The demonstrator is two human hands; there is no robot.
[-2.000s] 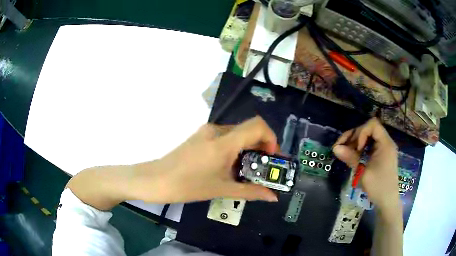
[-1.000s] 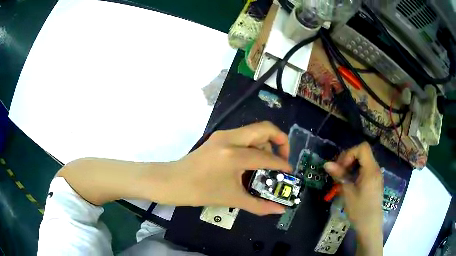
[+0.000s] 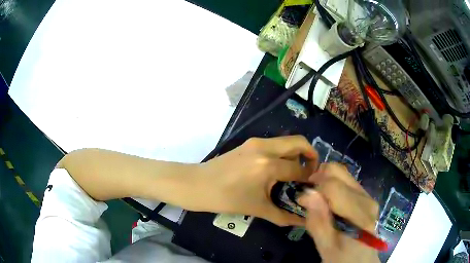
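Note:
My left hand (image 3: 257,177) holds the power supply board (image 3: 288,198) in its black half-case over the black mat (image 3: 201,231). My right hand (image 3: 337,205) is against the board and covers much of its face. A red pen-like probe (image 3: 372,239) sticks out from under my right hand, its red end towards the lower right. The probe's tip is hidden. The right hand is slightly blurred. The clear tray of the test contact board (image 3: 322,146) shows only partly behind the hands.
A white sheet (image 3: 129,77) lies at the left. A cream socket strip (image 3: 232,224) is below my left hand. At upper right are a glass bulb (image 3: 379,20), black cables (image 3: 314,77), a red clip (image 3: 374,97) and a grey keypad instrument (image 3: 399,72). A green contact plate (image 3: 396,218) is at right.
My right hand has moved left from beside the contact board onto the power supply board, with the probe. The probe's red end now points lower right. The view has shifted.

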